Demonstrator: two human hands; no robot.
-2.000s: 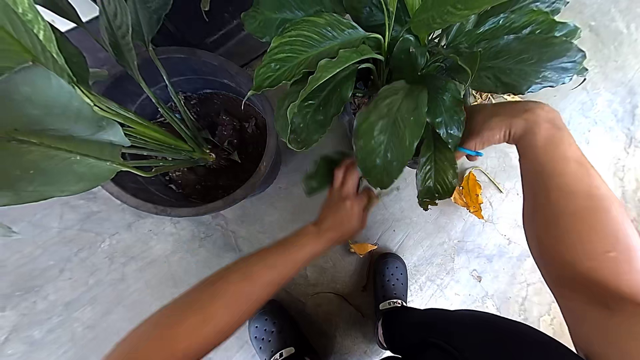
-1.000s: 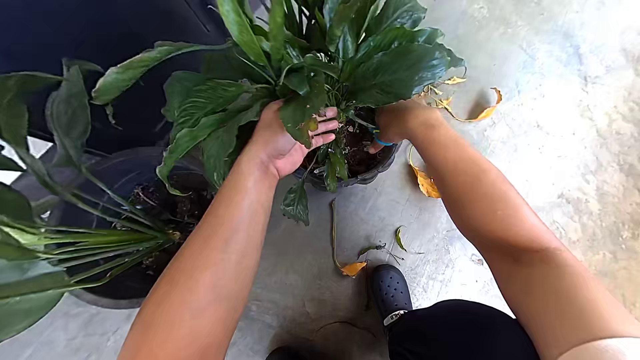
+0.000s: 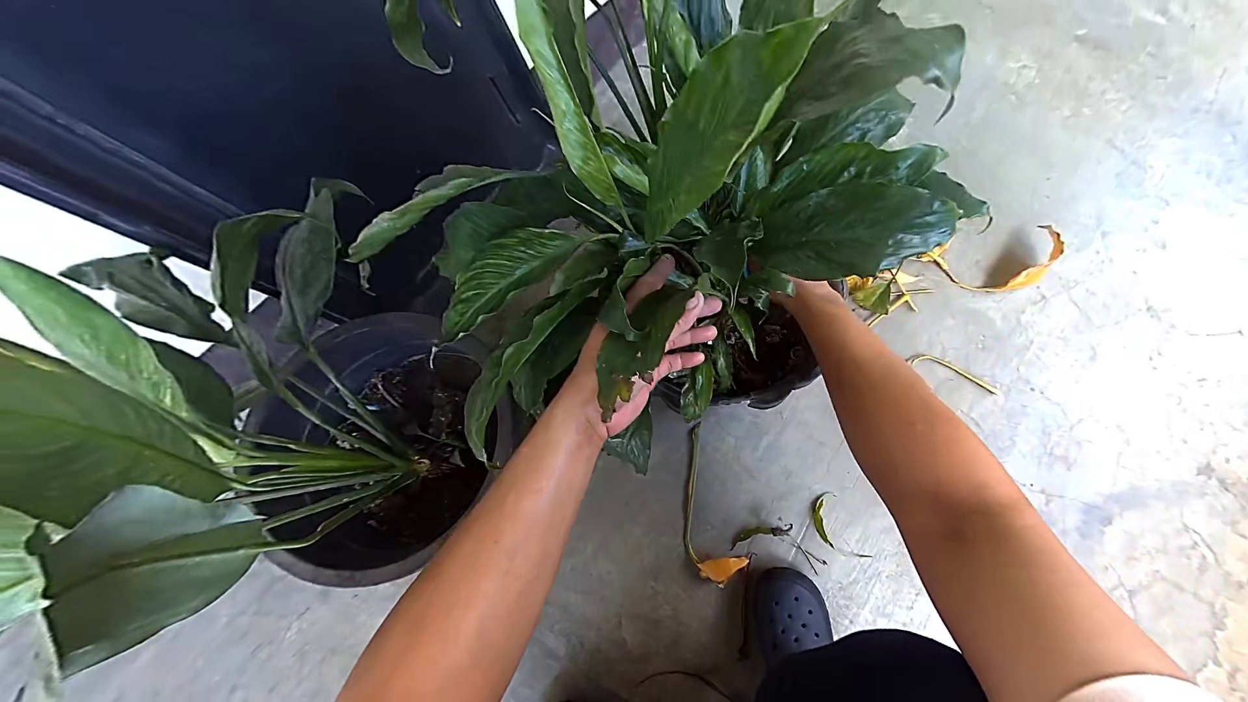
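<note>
A leafy potted plant [image 3: 829, 229] with broad glossy green leaves stands at the centre; dark soil [image 3: 765, 356] shows in its black pot [image 3: 770, 395]. My left hand [image 3: 648, 361] is among its lower left leaves, palm facing right and fingers apart, with a leaf with a browned tip [image 3: 629, 366] lying across the palm. My right hand [image 3: 804, 292] reaches in under the leaves at the pot's right side. Its fingers are hidden by foliage, so whether it holds anything does not show.
A second plant [image 3: 322, 468] grows in a larger black pot [image 3: 370, 575] at left. Yellowed leaves [image 3: 1024, 273] lie on the concrete floor at right, an orange leaf [image 3: 721, 568] and green scraps [image 3: 821, 517] near my clog [image 3: 790, 614]. A dark panel [image 3: 292, 97] stands behind.
My left hand has gone from low in front of the plant up into its leaves. The right hand has stayed at the plant's right side. The view has shifted.
</note>
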